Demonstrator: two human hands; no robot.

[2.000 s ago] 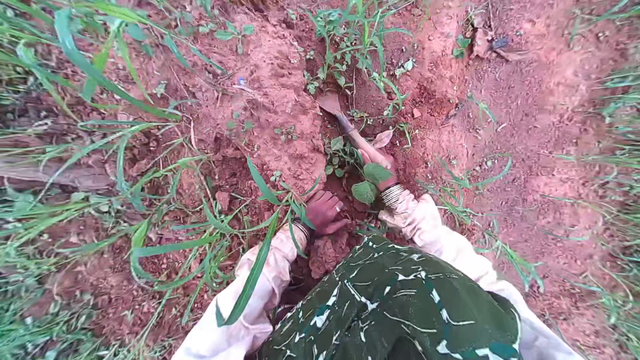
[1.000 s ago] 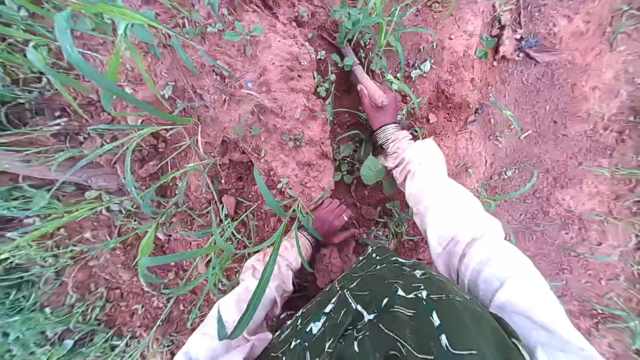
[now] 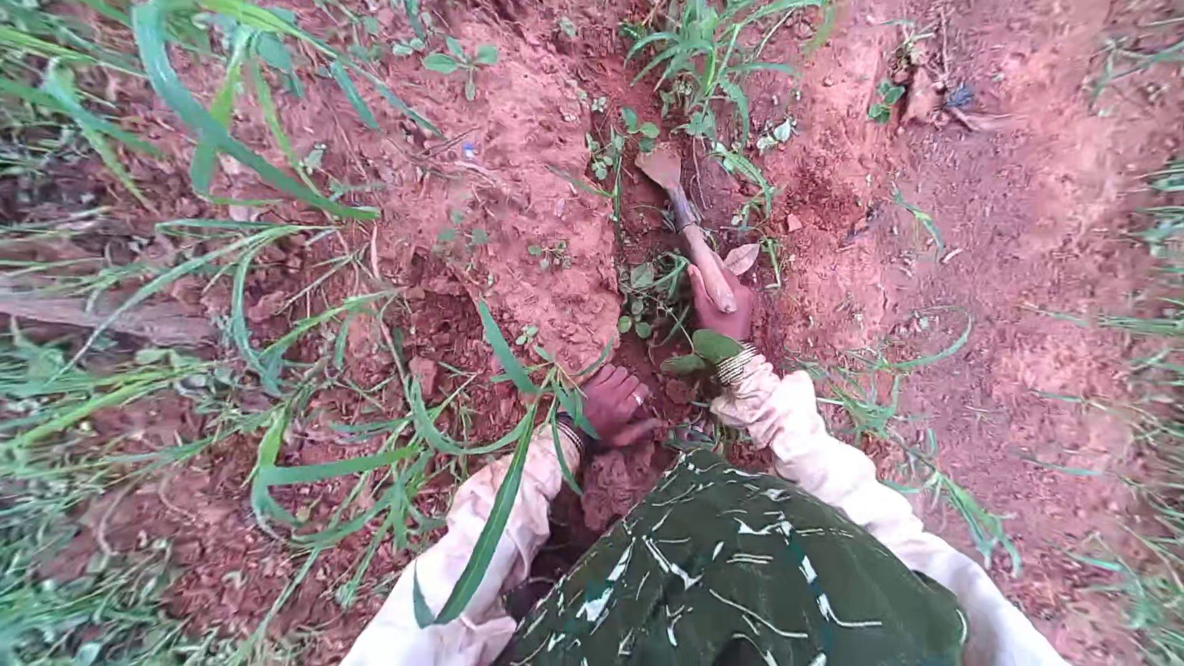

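My right hand [image 3: 724,305] is closed around the wooden handle of a small hand hoe [image 3: 698,245]. The tool points up and a little left, its soil-coated blade [image 3: 660,167] over the furrow. My left hand [image 3: 612,404] rests low on the red soil, left of the furrow, fingers bent; a long-leaved green plant [image 3: 555,379] partly covers it, and whether it grips anything is not clear. Small leafy weeds [image 3: 645,277] grow between the blade and my hands. Rounded green leaves [image 3: 703,352] lie by my right wrist.
A grass clump [image 3: 708,65] grows at the furrow's upper end. Tall grass [image 3: 231,148] fills the left side, with a piece of wood [image 3: 111,314] lying in it. Dry leaves [image 3: 923,97] lie at upper right. Patterned green cloth [image 3: 740,573] covers my lap at the bottom.
Since a second ago, my right hand has drawn back down toward me with the hoe, whose blade now shows clearly beneath the grass clump. My left hand stays in about the same place.
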